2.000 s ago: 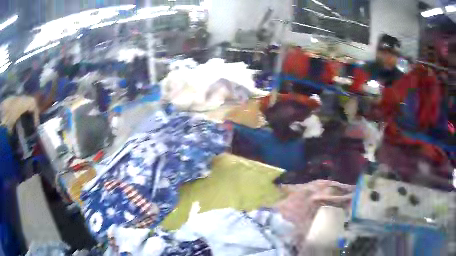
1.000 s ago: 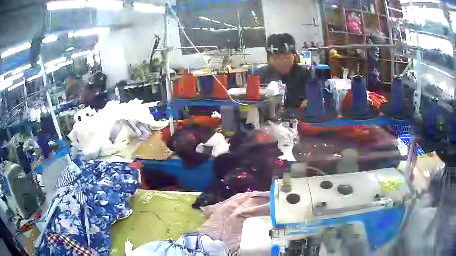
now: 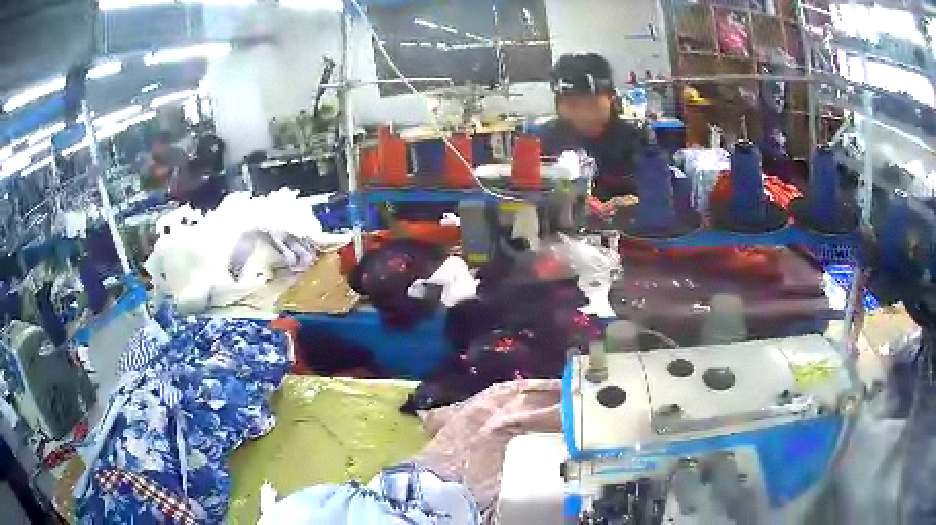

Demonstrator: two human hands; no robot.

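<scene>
Neither of my hands is in the picture. The white overlock machine (image 3: 708, 395) with a blue stripe stands at the lower right; its needle area is not visible. Pale blue-white garment pieces (image 3: 375, 502) lie at the bottom centre, cut off by the edge. The blue floral garment pile (image 3: 205, 379) lies at the left on and beside the olive-green surface (image 3: 328, 426). A checked strip (image 3: 144, 492) lies on the pile. A pink-beige cloth (image 3: 498, 420) lies beside the machine head.
A person (image 3: 590, 123) sits at a station beyond. Blue thread cones (image 3: 749, 190) and red thread cones (image 3: 525, 164) stand on racks. Dark cloth with red spots (image 3: 503, 328) and a white cloth heap (image 3: 231, 246) lie on the far table. A metal pole (image 3: 351, 154) rises at centre left.
The view has swung right since two seconds ago, bringing the machine further into the picture. Over the last second it shifts only slightly, and the person opposite has lowered the head a little.
</scene>
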